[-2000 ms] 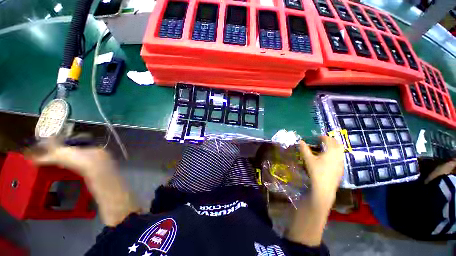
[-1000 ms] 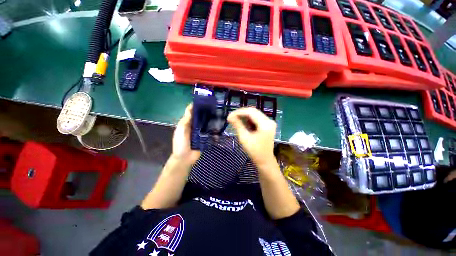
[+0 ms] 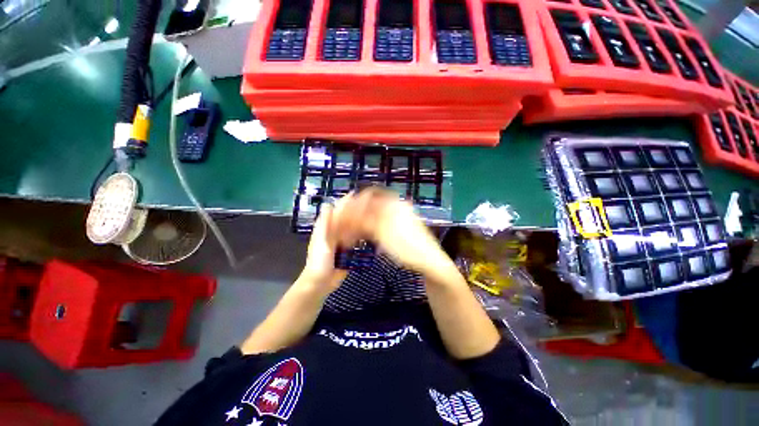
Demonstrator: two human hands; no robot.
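My left hand (image 3: 320, 250) holds a dark keypad phone (image 3: 355, 255) upright above my lap, at the bench's front edge. My right hand (image 3: 379, 218) lies over the upper part of the phone and is blurred; it hides the phone's screen, and I cannot tell whether its fingers hold anything. Behind the hands, the clear lens tray (image 3: 430, 177) with black-framed lenses lies flat on the green bench. To the right is the thick pile of stacked lens trays (image 3: 645, 212), with a yellow release liner (image 3: 589, 217) at its left side.
Stacked red-orange phone trays (image 3: 383, 108) stand at the back. A lone phone (image 3: 196, 133), black corrugated hose (image 3: 136, 75) and beige oval head (image 3: 112, 208) are at left. Yellow and clear liner waste (image 3: 491, 270) lies below the bench edge. A red stool (image 3: 108, 308) stands at lower left.
My right hand has moved left from beside the phone to over its upper part. The phone sits slightly lower. The view has shifted, and a row of trayed phones shows further left.
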